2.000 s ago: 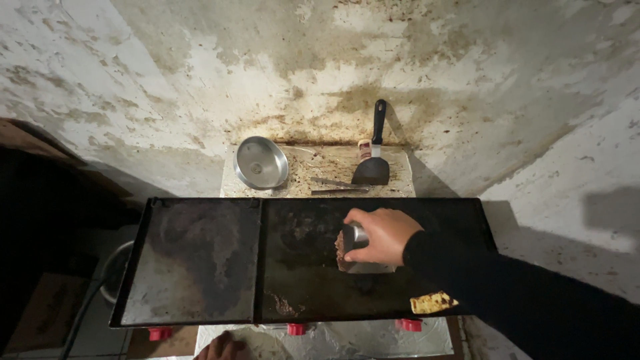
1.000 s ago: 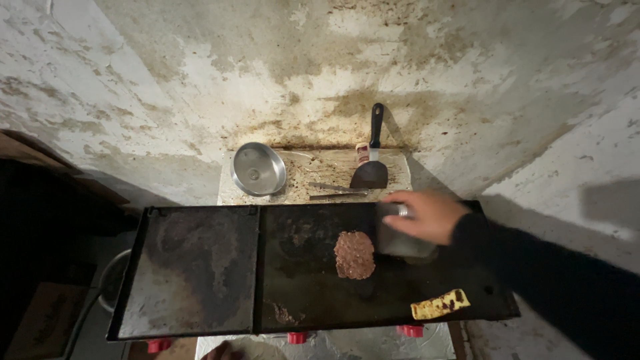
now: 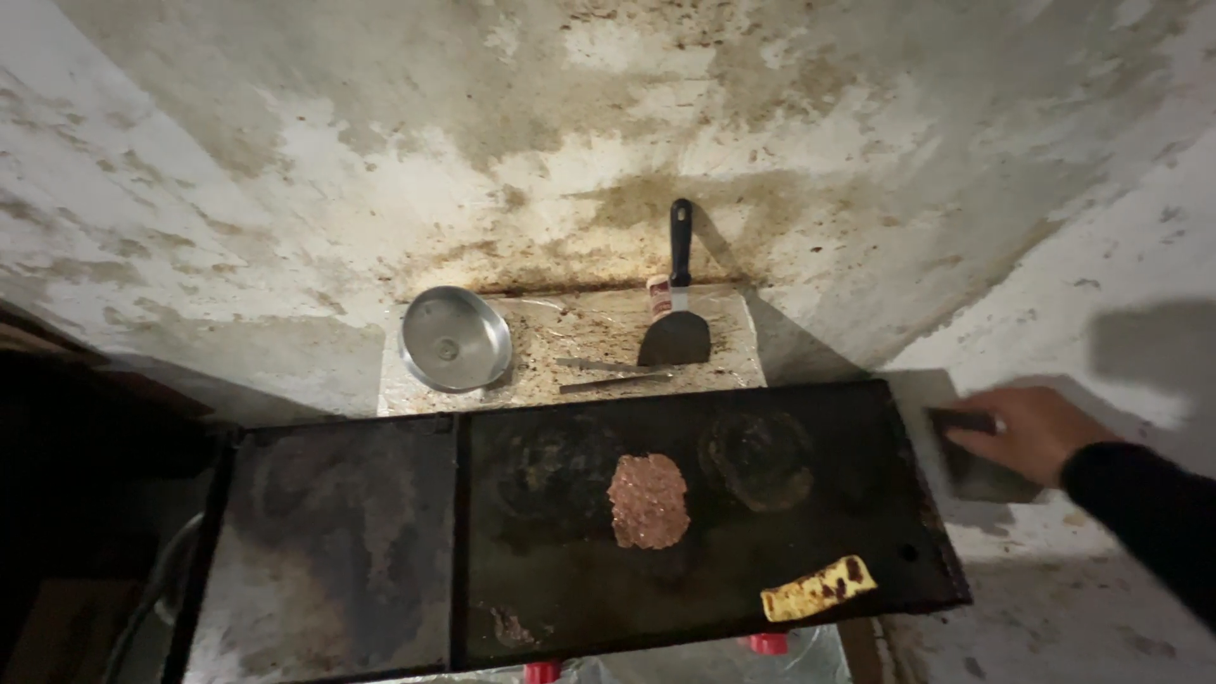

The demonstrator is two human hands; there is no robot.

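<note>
A flattened ground meat patty (image 3: 649, 501) lies near the middle of the dark griddle (image 3: 589, 579). A browned yellow strip of food (image 3: 819, 589) rests toward its front right corner. Beyond the griddle's right edge, my right hand (image 3: 1026, 432) grips a flat metal press (image 3: 988, 475), blurred, by its dark handle. My left hand is out of view. A black-handled spatula (image 3: 677, 294) leans behind the griddle, its blade over the foil-covered surface.
A round metal lid or bowl (image 3: 455, 339), metal tongs (image 3: 613, 373) and a small labelled container (image 3: 659, 296) are on the foil-covered surface (image 3: 541, 328) behind. Red knobs (image 3: 768, 643) jut from the griddle's front. Stained walls stand behind and right.
My right hand has moved right with the press, from over the patty to beyond the griddle's edge. The patty is now uncovered. A hand at the bottom edge has left view.
</note>
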